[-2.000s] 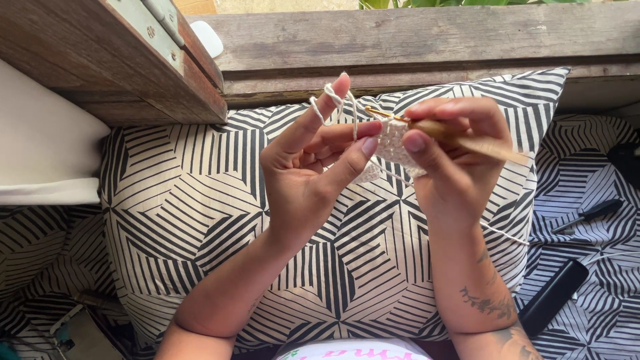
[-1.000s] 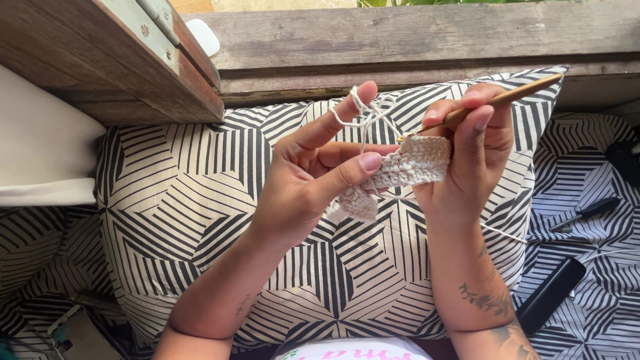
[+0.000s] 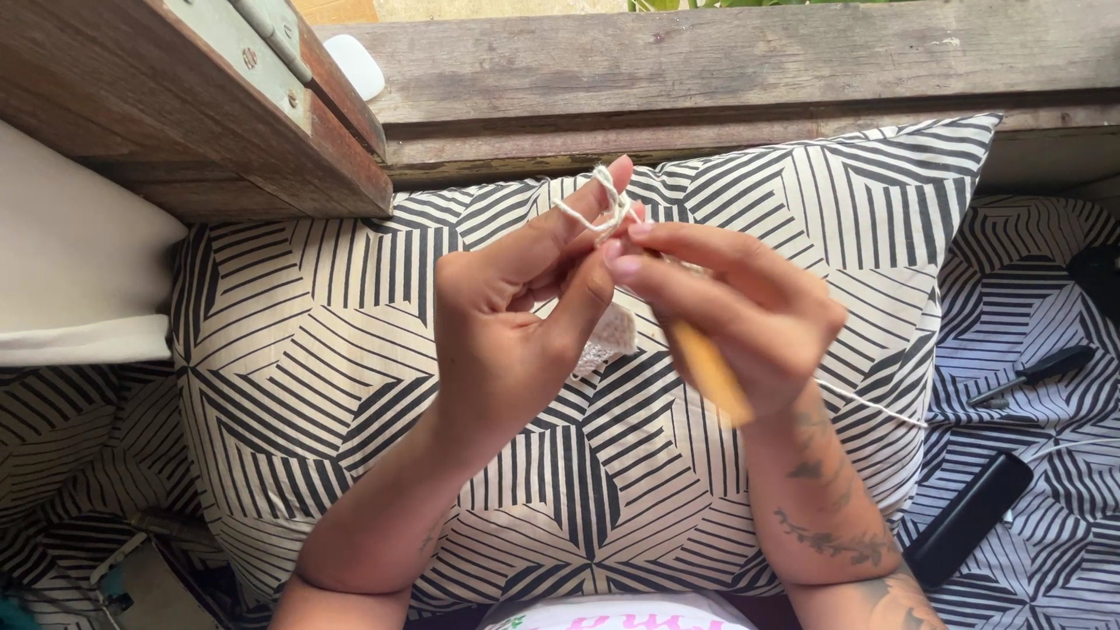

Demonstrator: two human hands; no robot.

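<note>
Cream yarn loops around the raised index finger of my left hand. Between my hands is a crocheted piece in the same cream colour, pinched by my left thumb and fingers; part of it hangs below the thumb and the rest is hidden. My right hand grips a crochet hook, its blurred handle slanting down below the palm and its tip hidden at the fingertips. The two hands meet there. Beneath them lies a black-and-white patterned pillow.
A weathered wooden sill runs behind the pillow, with a hinged wooden frame at the left and a white object beside it. At the right lie a black case, a dark-handled tool and a strand of yarn.
My right hand has come in against my left fingertips, and the hook's handle has swung from pointing up right to pointing down. The crocheted piece, broadly visible a second ago, is now mostly covered.
</note>
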